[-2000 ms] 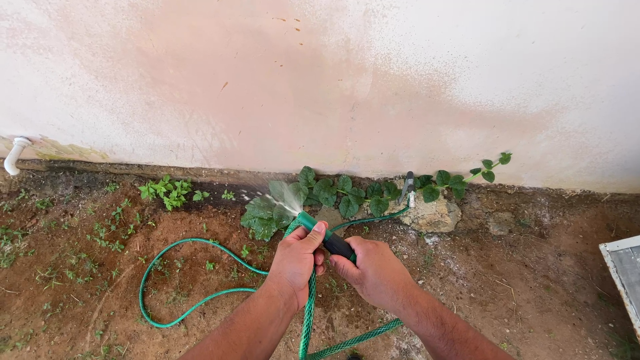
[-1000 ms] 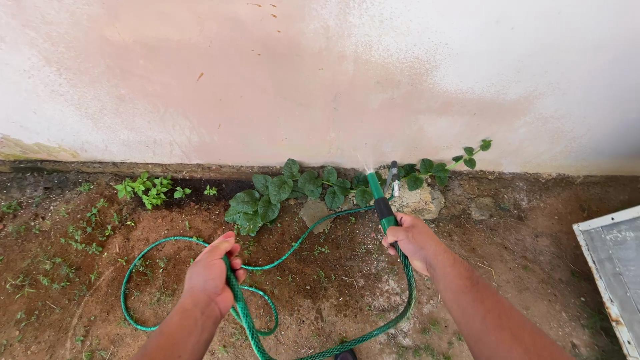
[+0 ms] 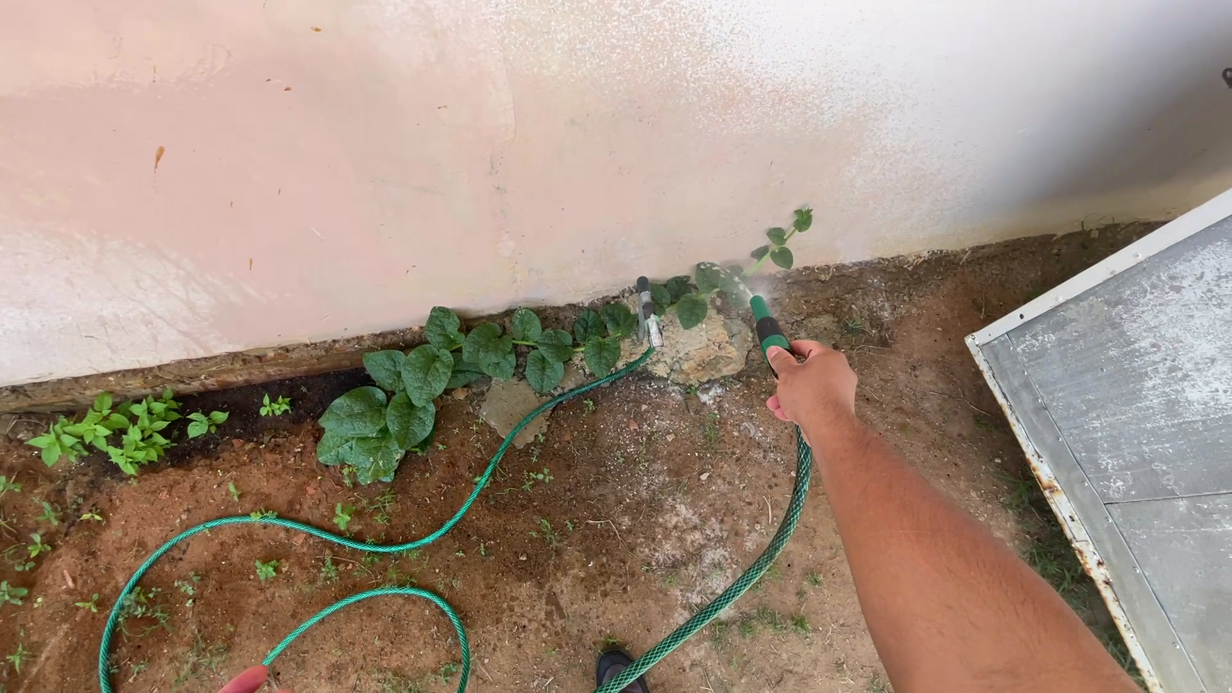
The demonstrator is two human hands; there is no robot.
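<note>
My right hand [image 3: 813, 387] grips a green and black hose nozzle [image 3: 768, 327], which sprays water onto the right end of a leafy vine [image 3: 544, 346] along the wall's foot. From the nozzle's back end a green garden hose [image 3: 760, 568] curves down to the bottom edge. More of the hose lies looped on the soil and runs up to a tap [image 3: 647, 313] beside the vine. Of my left hand [image 3: 248, 680] only a fingertip or so shows at the bottom edge, close to the hose loop; its grip is hidden.
A pink and white wall [image 3: 385, 173] spans the back. Flat stones [image 3: 703, 346] lie at its foot near the tap. Small light green plants [image 3: 120, 431] grow at the left. A metal-framed grey panel [image 3: 1136, 366] stands at the right. A dark shoe [image 3: 616, 666] shows at the bottom.
Both hands were together at the nozzle two seconds ago, then apart. My right hand has carried the nozzle rightward past the tap, and my left hand has dropped mostly out of view.
</note>
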